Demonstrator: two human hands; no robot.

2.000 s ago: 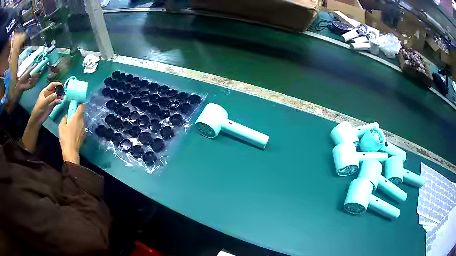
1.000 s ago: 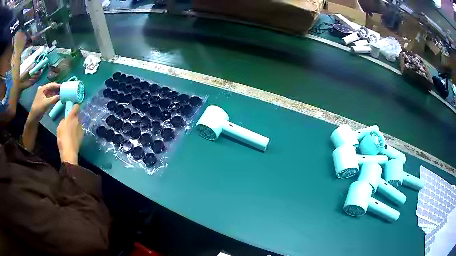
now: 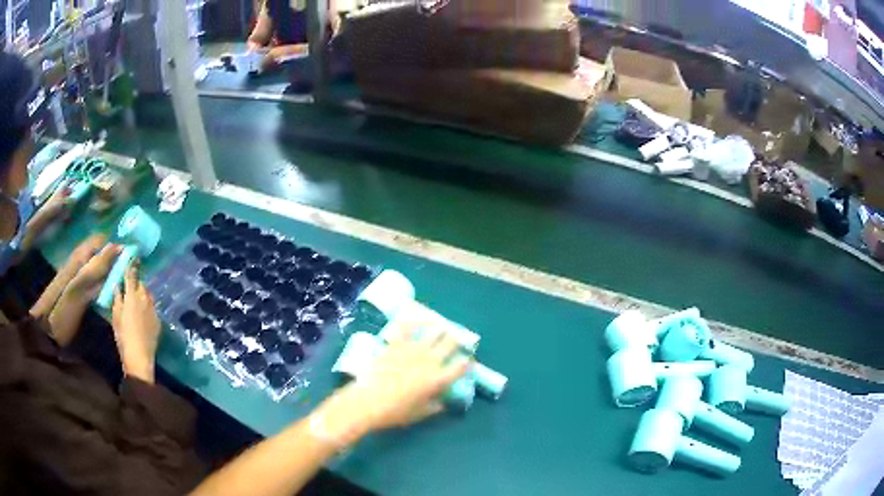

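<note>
My left hand (image 3: pixel 412 378), blurred, reaches in from the lower left with its palm down over turquoise hair dryers at mid-bench. It closes over a hair dryer (image 3: pixel 357 355), whose head shows left of the hand. A handle end and another turquoise part stick out past the fingers; which dryer they belong to is unclear. Another hair dryer (image 3: pixel 388 292) lies just behind, its handle partly covered by the fingers. Several more hair dryers (image 3: pixel 655 438) lie piled at the right. My right hand is not in view.
Black round caps (image 3: pixel 276 281) lie in rows on clear plastic at left. A brown-sleeved worker (image 3: pixel 87 417) holds a turquoise dryer there. Printed white sheets (image 3: pixel 824 426) lie at right. The conveyor belt (image 3: pixel 436 194) runs behind, with cartons (image 3: pixel 485 97) beyond.
My left hand has come into view over the middle dryer, and more turquoise parts are under it. The view has tilted up. The neighbour's hands and dryer have shifted.
</note>
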